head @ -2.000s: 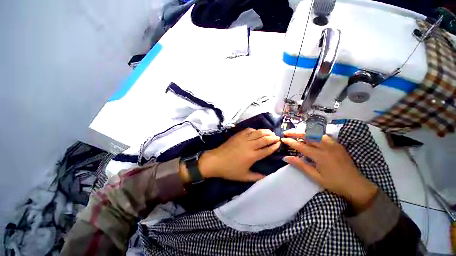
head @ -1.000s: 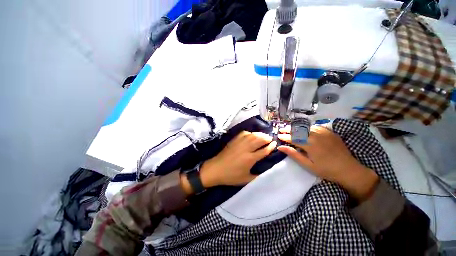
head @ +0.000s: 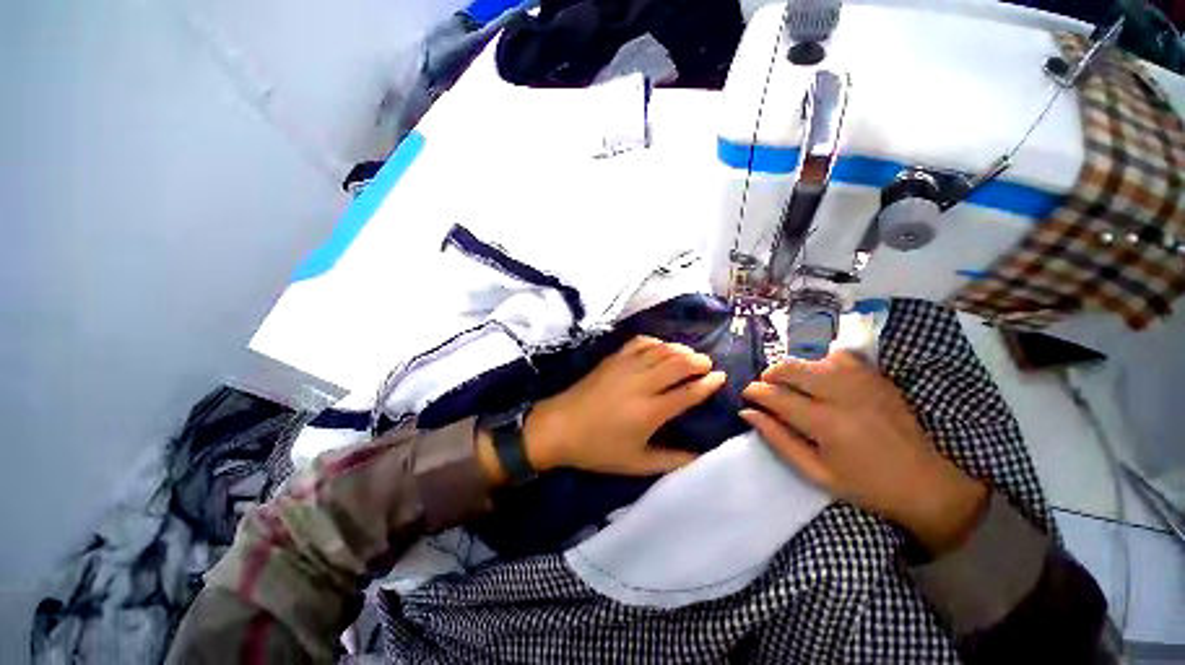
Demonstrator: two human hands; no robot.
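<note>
The dark navy panel (head: 728, 351) lies under the presser foot of the white sewing machine (head: 936, 78). My left hand (head: 624, 409) presses on this panel left of the needle, palm down, thumb spread. My right hand (head: 851, 435) holds the edge of the pale curved facing (head: 702, 526) right of the needle, its fingertips where the facing meets the dark panel. Both sets of fingertips are slightly in front of the presser foot (head: 754, 309), with a small gap between them. Checked fabric (head: 832, 585) hangs towards my lap. My fingers hide part of the seam.
White cloth with a dark strip (head: 520, 270) lies on the table left of the needle. Blue tape (head: 361, 208) marks the table's left side. Black fabric (head: 585, 46) is heaped behind. Plaid cloth (head: 1131, 169) hangs over the machine arm. A small black device (head: 1050, 348) lies at right.
My fingertips have moved back from the needle towards me, and more dark panel shows between them. The whole view has shifted sideways and back.
</note>
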